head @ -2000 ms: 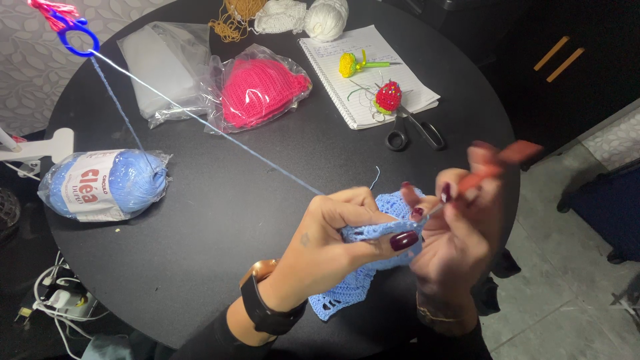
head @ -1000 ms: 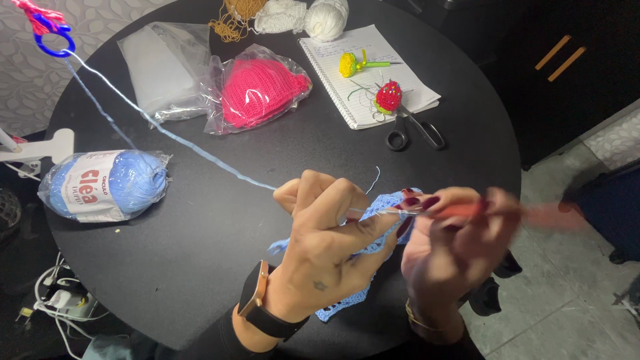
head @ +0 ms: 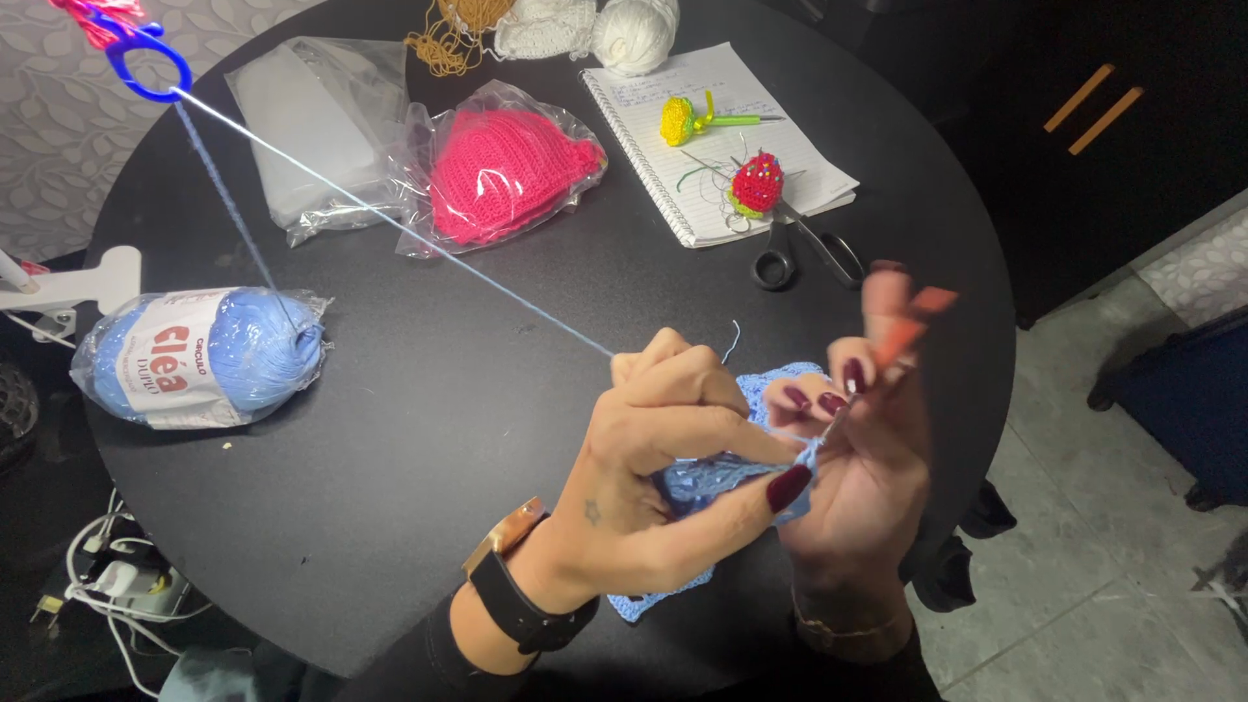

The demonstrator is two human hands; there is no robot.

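Observation:
My left hand pinches a light blue crochet piece between thumb and index finger. In my right hand is a crochet hook with an orange handle, partly blurred; its metal shaft meets the stitches at the piece's edge. Part of the crochet piece lies behind and below my hands. From my left hand the blue yarn runs taut up to a blue plastic ring at upper left, then down to a wrapped ball of light blue yarn on the round black table.
Black-handled scissors lie by a spiral notebook bearing writing, a crocheted yellow flower and a red strawberry pincushion. Bagged pink crochet, a clear plastic bag and a white yarn ball are farther back. Cables hang at lower left.
The orange handle has tilted from nearly level to pointing up and right. My left hand's index finger and thumb have shifted to the right along with the edge of the crochet piece.

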